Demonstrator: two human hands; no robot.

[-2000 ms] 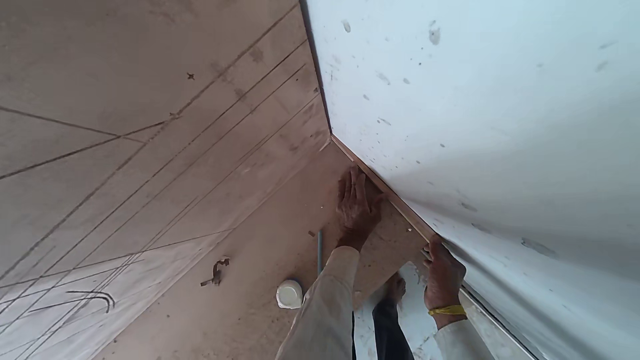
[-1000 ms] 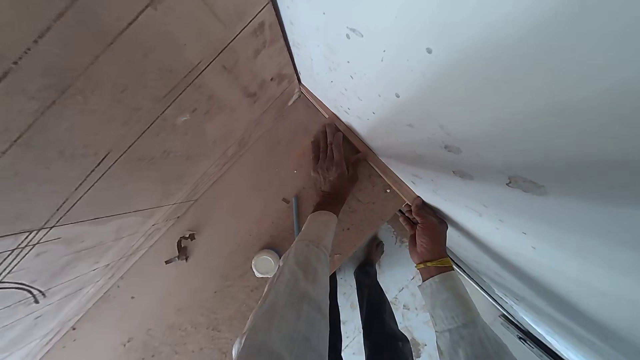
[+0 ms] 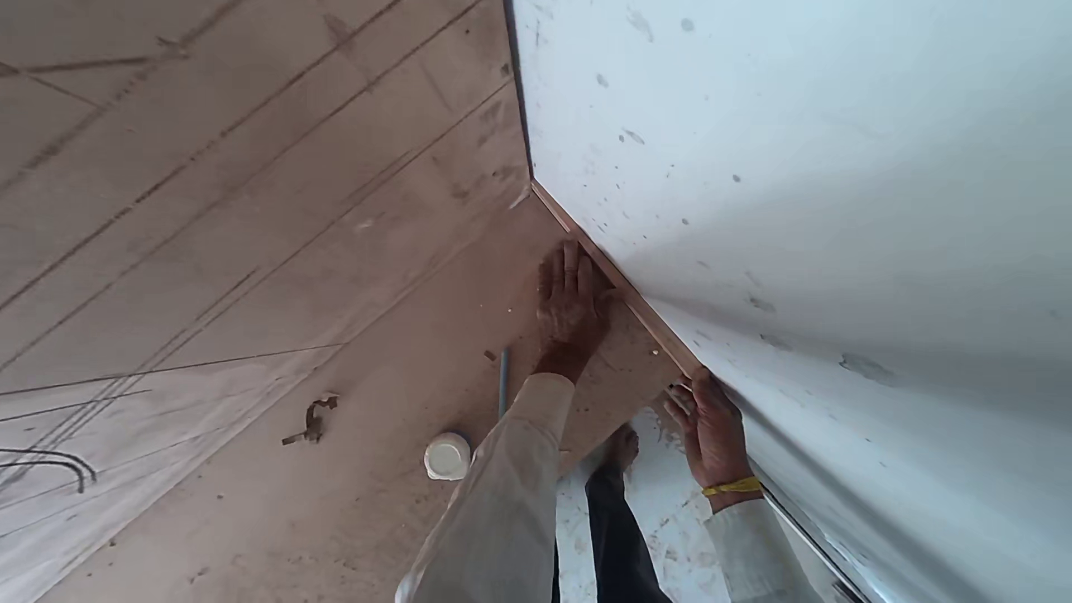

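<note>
A thin wooden strip [image 3: 615, 280] runs along the lower edge of the white panel [image 3: 796, 167], from the corner down to the right. My left hand [image 3: 574, 306] lies palm down on the brown surface, its fingers spread beside the strip and the thumb side close to it. Lower right, my right hand [image 3: 712, 423], with a yellow band at the wrist, grips the near end of the strip between thumb and fingers. The palm side of the left hand is hidden.
A round white container [image 3: 447, 456] and a thin blue-grey rod [image 3: 503, 381] rest left of my left sleeve. Farther left lies a small brown scrap [image 3: 314, 420]. The marked brown wall [image 3: 251, 167] meets the white panel at the corner. A bare foot [image 3: 621, 448] shows below.
The view has shifted somewhat. Both hands stay along the strip, with no plain change in how they lie on or hold it.
</note>
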